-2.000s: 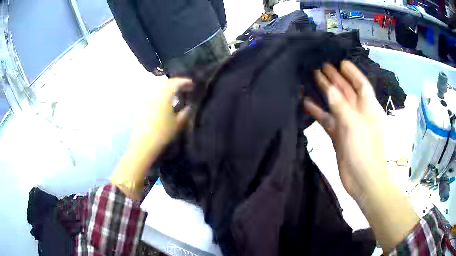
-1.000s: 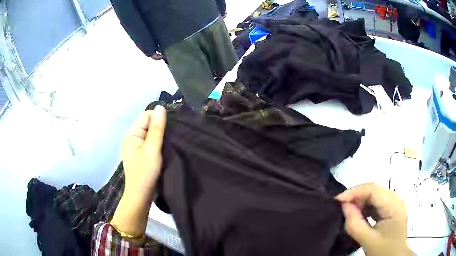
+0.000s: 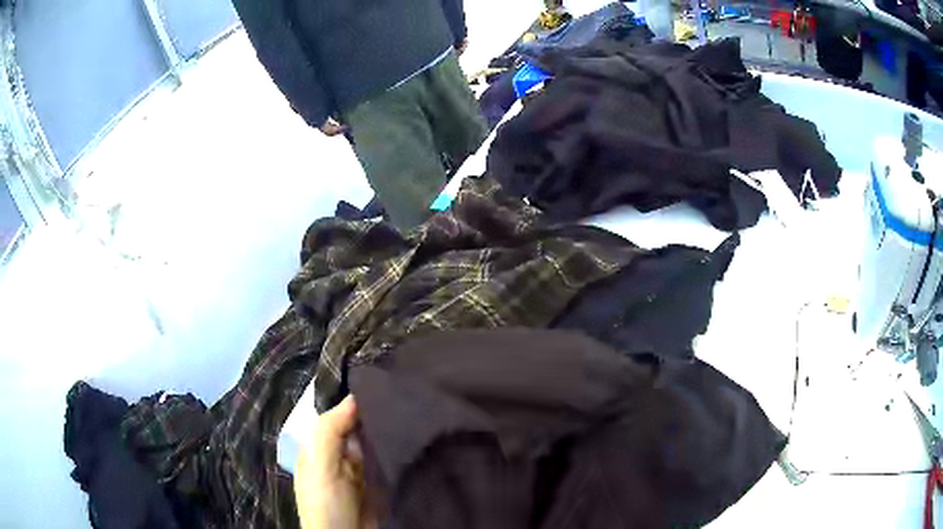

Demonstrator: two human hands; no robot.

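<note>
A dark plaid garment [image 3: 455, 284] with thin yellow-cream lines lies in a heap at centre left. Plain black fabric [image 3: 517, 403] joined to it spreads toward the bottom and right. My left hand [image 3: 333, 470] is at the bottom, partly cut off by the edge, and holds the black fabric at its left side; the fingertips are partly hidden by the cloth. My right hand is not visible.
A dark garment pile [image 3: 641, 124] with white tags [image 3: 770, 191] lies behind. The white sewing machine [image 3: 900, 238] stands at right, its bed [image 3: 858, 413] below. A person [image 3: 362, 72] stands beyond the table. Red handles [image 3: 934, 496] show at the right edge.
The black fabric has been lowered and folded back, showing more of the plaid. My left hand has moved down. My right hand, earlier pinching the fabric's right edge, has gone from view.
</note>
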